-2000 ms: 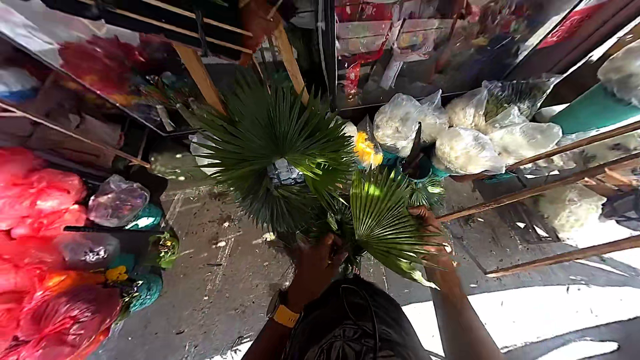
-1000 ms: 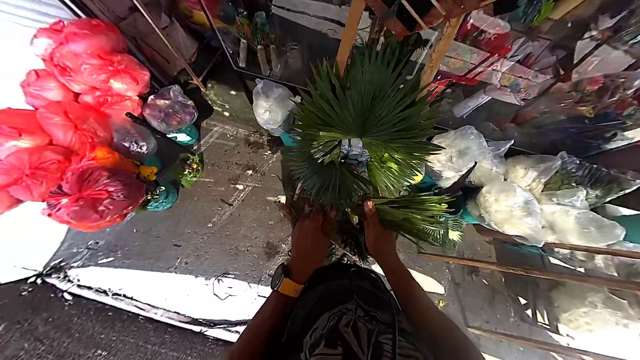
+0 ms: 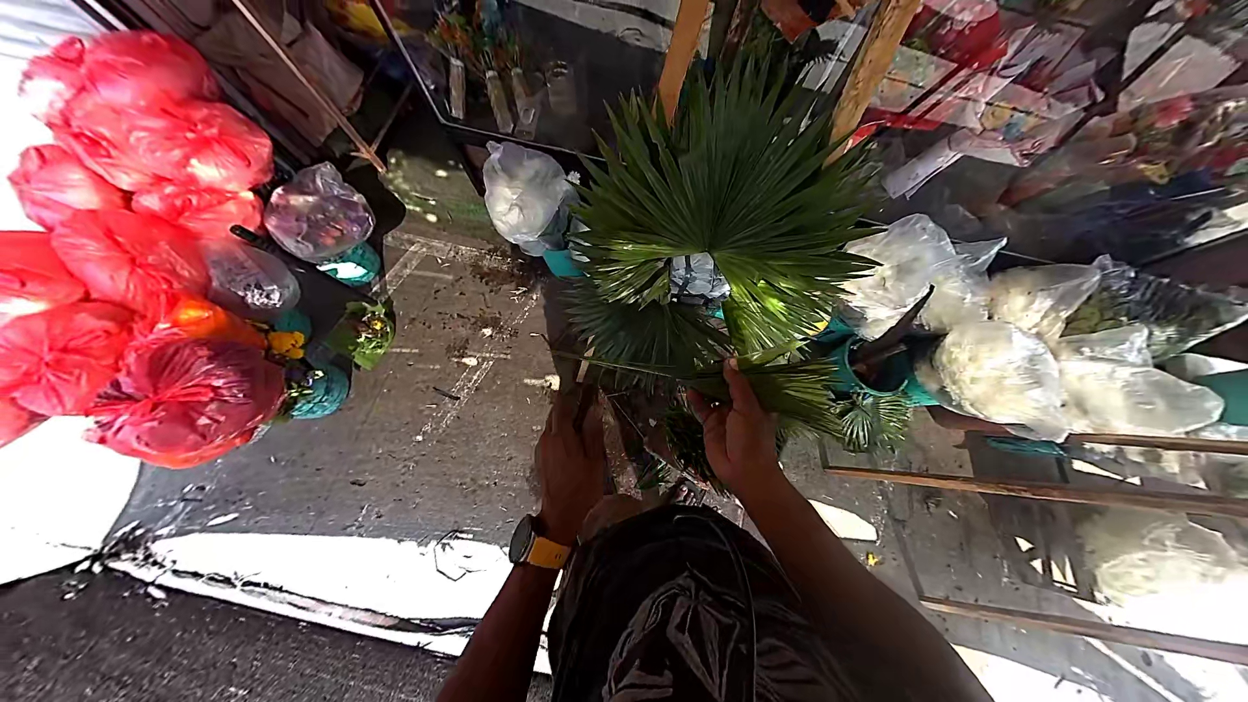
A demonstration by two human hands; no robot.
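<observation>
Fan-shaped green palm leaves (image 3: 721, 185) spread out in front of me, around a pale wrapped block (image 3: 697, 278). My right hand (image 3: 741, 429) pinches the stem end of a smaller palm leaf (image 3: 799, 385), whose blades point to the right. My left hand (image 3: 570, 453), with a watch on the wrist, is closed on a thin dark object that I cannot identify. A thin stem stretches between the area of both hands. Part of the greenery below the leaves lies in shadow behind my right hand.
Red plastic bags (image 3: 146, 253) crowd the left. White flowers in clear bags (image 3: 999, 375) stand at the right near a teal bucket (image 3: 873, 366). Wooden poles (image 3: 1033, 487) lie lower right. A wooden leg (image 3: 873, 73) rises behind the leaves. Debris dots the pavement (image 3: 419, 409).
The palm leaf at my right hand, spread upright two seconds ago, now lies lower and points right. My hands have moved apart since one second ago. The view has swung left.
</observation>
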